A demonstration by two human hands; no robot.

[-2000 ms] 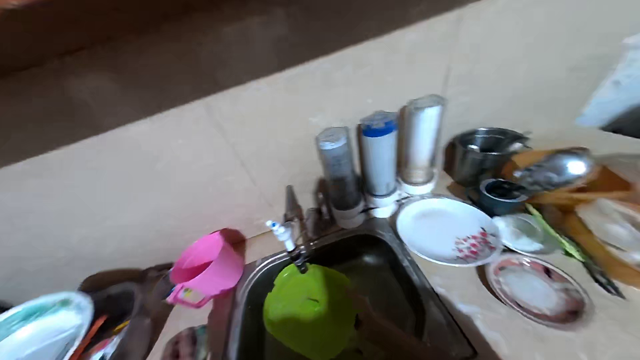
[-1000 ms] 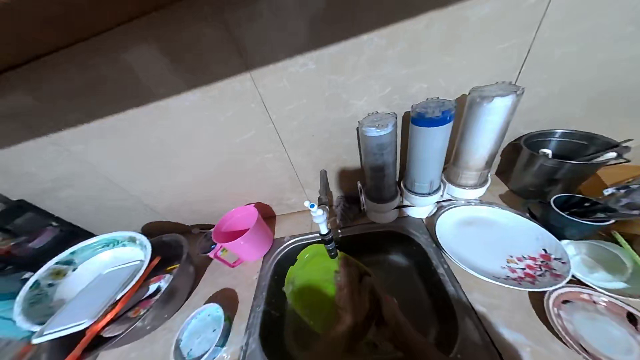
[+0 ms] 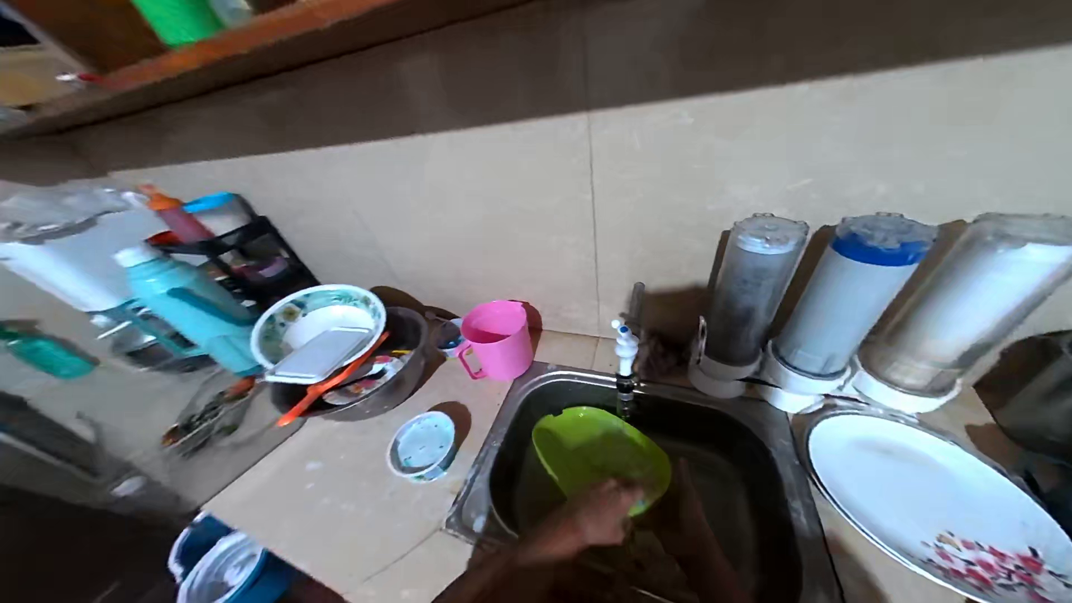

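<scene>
In the dark metal sink [image 3: 816, 502], a lime green plastic bowl [image 3: 586, 448] lies tilted under the white and black tap [image 3: 626, 360]. My left hand [image 3: 605, 512] is at the bowl's near right rim, its fingers blurred and partly in front of the bowl. Just right of the bowl, my right hand [image 3: 688, 494] is dim and low in the basin; its fingers are hard to make out. Whether either hand grips the rim is not clear.
A pink plastic mug [image 3: 498, 342] and a small bowl [image 3: 423, 445] stand left of the sink, beside a basin [image 3: 402, 389] of dishes. Three filter canisters [image 3: 816, 310] stand behind it, with a flowered oval plate [image 3: 930, 494] at the right. A wooden shelf [image 3: 251, 50] hangs above.
The view has swung to the left. My hands, held close together in front of the bowl one second ago, are now apart, the left one at the bowl's rim.
</scene>
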